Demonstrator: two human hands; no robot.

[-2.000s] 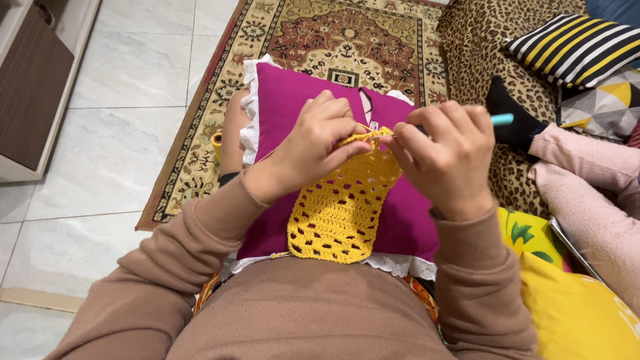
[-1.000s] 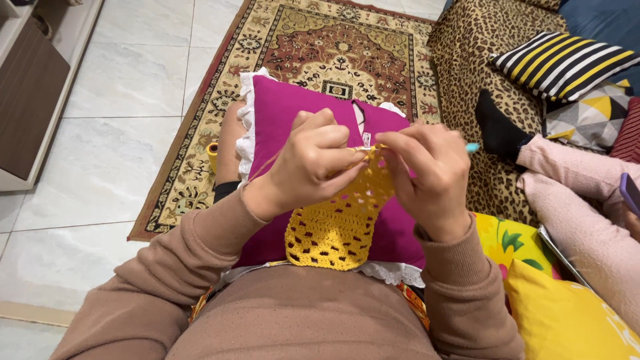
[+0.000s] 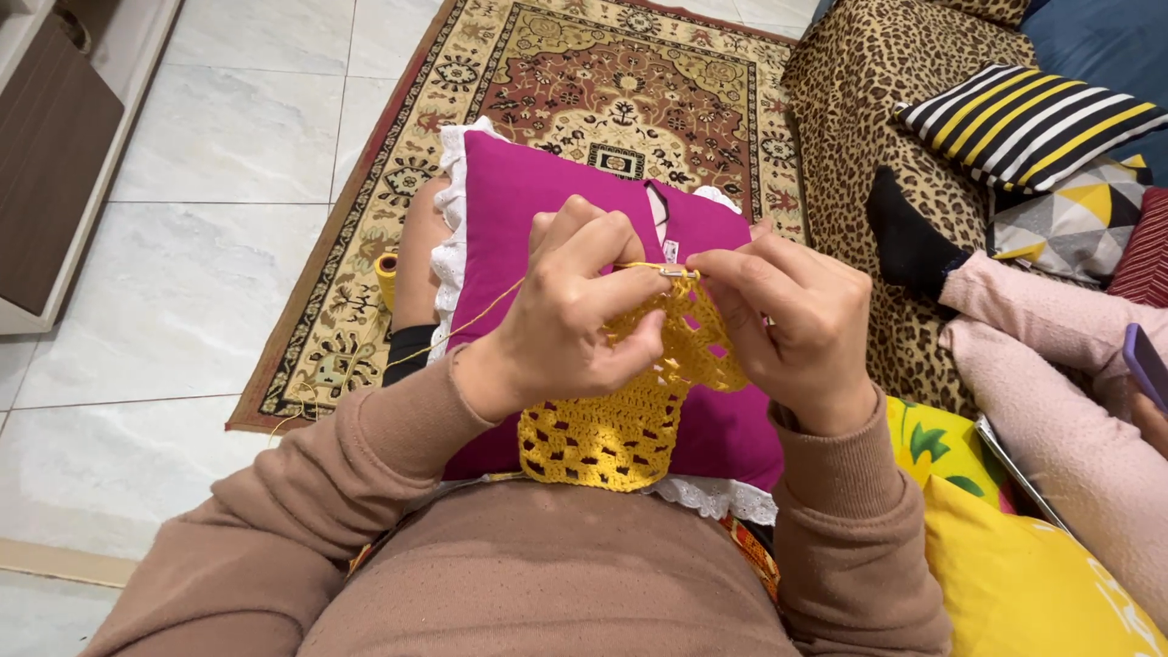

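Note:
A strip of yellow crochet work with rows of square holes lies over a magenta cushion on my lap. My right hand grips a crochet hook; the metal tip points left through loops at the work's top edge, and the handle is hidden. Pinched at that edge beside the hook, my left hand holds the work, with the yellow yarn running over it from the lower left.
A yarn spool stands by my left leg on the patterned rug. To the right, another person's legs rest by a leopard-print sofa. A yellow cushion is beside my right arm.
The hook's turquoise handle end, seen past my right hand before, is now hidden. The other person's purple phone shows more at the right edge. Both hands stay at the work's top edge.

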